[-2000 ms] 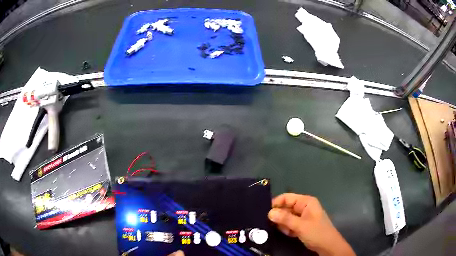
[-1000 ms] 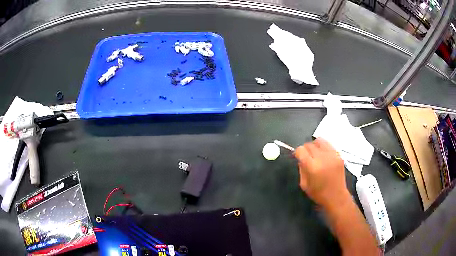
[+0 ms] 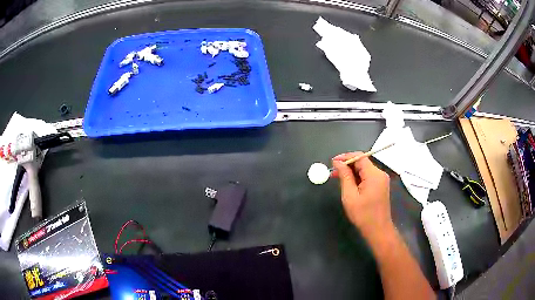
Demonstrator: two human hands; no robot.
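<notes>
My right hand (image 3: 365,193) holds a small brush (image 3: 368,153) by its pale wooden stick. The stick points up and right. The brush's tip end is at the right edge of a small white disc (image 3: 318,173) on the bench. The dark display panel (image 3: 234,270) lies at the bottom, cut off by the picture's edge, with blue light at its left and red wires at its upper left. My left hand is not in view.
A blue tray (image 3: 146,124) with white bulbs and black bits stands at the upper left. A black adapter (image 3: 227,208), printed clear cover (image 3: 61,258), glue gun (image 3: 30,170), paper wipes (image 3: 410,158), power strip (image 3: 442,243), cutters (image 3: 473,190) and cardboard (image 3: 490,170) lie around.
My right hand left the panel's right edge and took hold of the brush by the disc. The stick has since swung to point up and right. The view has shifted, cutting off more of the panel.
</notes>
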